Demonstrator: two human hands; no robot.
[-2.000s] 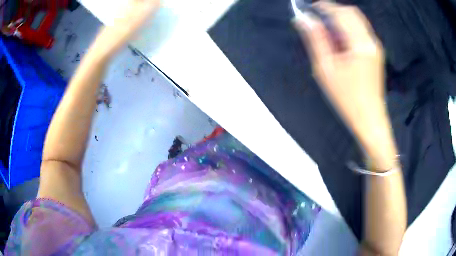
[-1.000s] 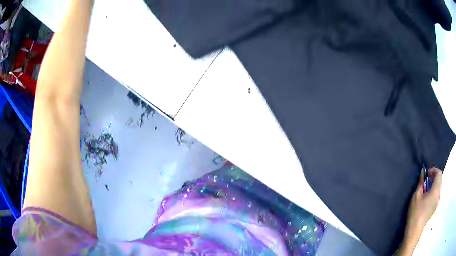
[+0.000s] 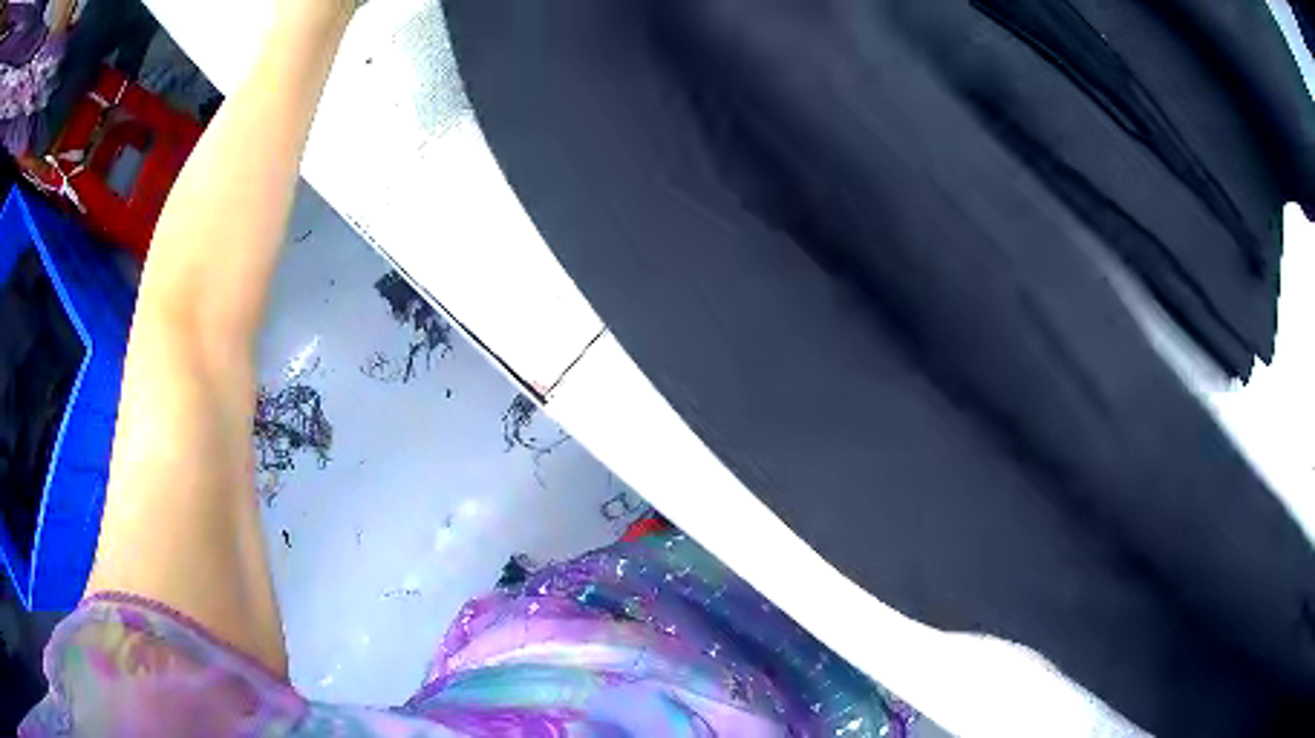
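Observation:
A large black garment (image 3: 808, 375) lies across the white table (image 3: 534, 274), with a long curved edge facing me and soft folds running towards the lower right. Its top and lower right parts are cut off by the picture's edge. My left forearm reaches up at the left, but my left hand is beyond the top edge. My right hand is out of the picture. The snips are not seen.
More black cloth (image 3: 1154, 173) lies in folds at the upper right. A blue crate (image 3: 94, 375) and a red plastic object (image 3: 137, 166) stand at the left. Dark thread tufts (image 3: 293, 425) lie on the grey floor. Part of another person (image 3: 26, 72) shows at the top left.
The black garment has shifted and spread, its curved edge now lying further left along the table. My right hand, earlier at the lower right with the snips, has left the picture.

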